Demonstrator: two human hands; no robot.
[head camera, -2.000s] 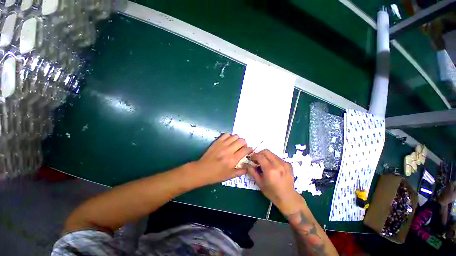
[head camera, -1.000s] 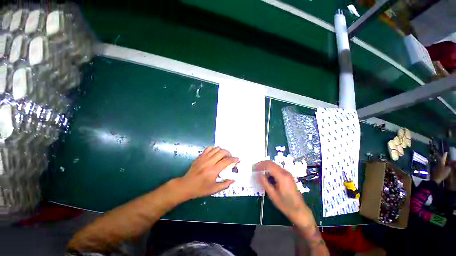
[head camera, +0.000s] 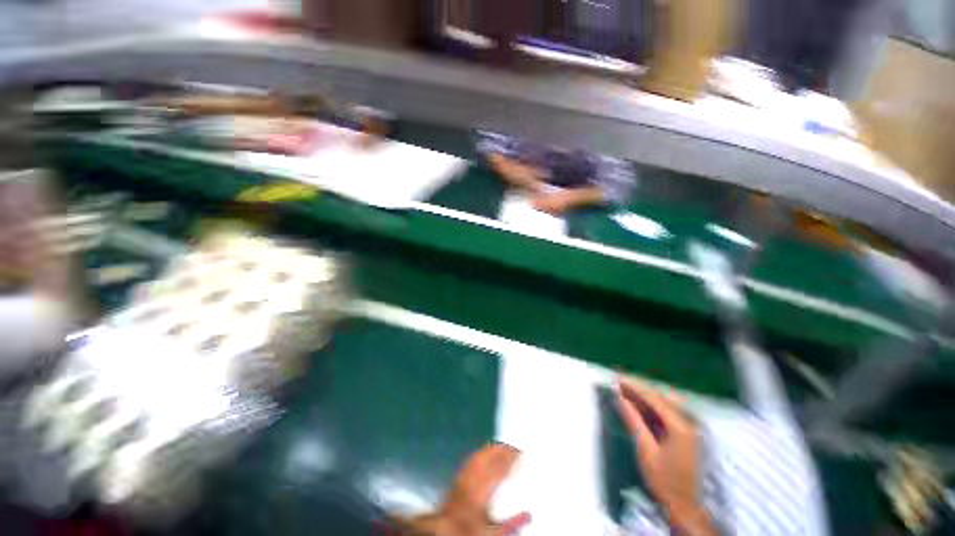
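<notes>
The view is blurred. My left hand (head camera: 480, 494) is low over the near left edge of the white sheet (head camera: 547, 419), thumb and fingers apart, with nothing seen in it; its lower part is cut off by the frame. My right hand (head camera: 670, 452) is raised to the right of the sheet, its fingers closed around a small dark tool (head camera: 643, 410) whose shape is unclear. No housing can be made out at either hand.
A stack of clear blister trays (head camera: 199, 366) stands left. The green conveyor (head camera: 545, 293) runs beyond the pale rail. Printed backing (head camera: 764, 471) lies right. Other workers' arms (head camera: 550, 188) are across the line. A pale pile (head camera: 913, 487) is at far right.
The view has swung up towards the far side of the line. The hands are farther apart, my right hand is raised, and the housing at my left hand no longer shows.
</notes>
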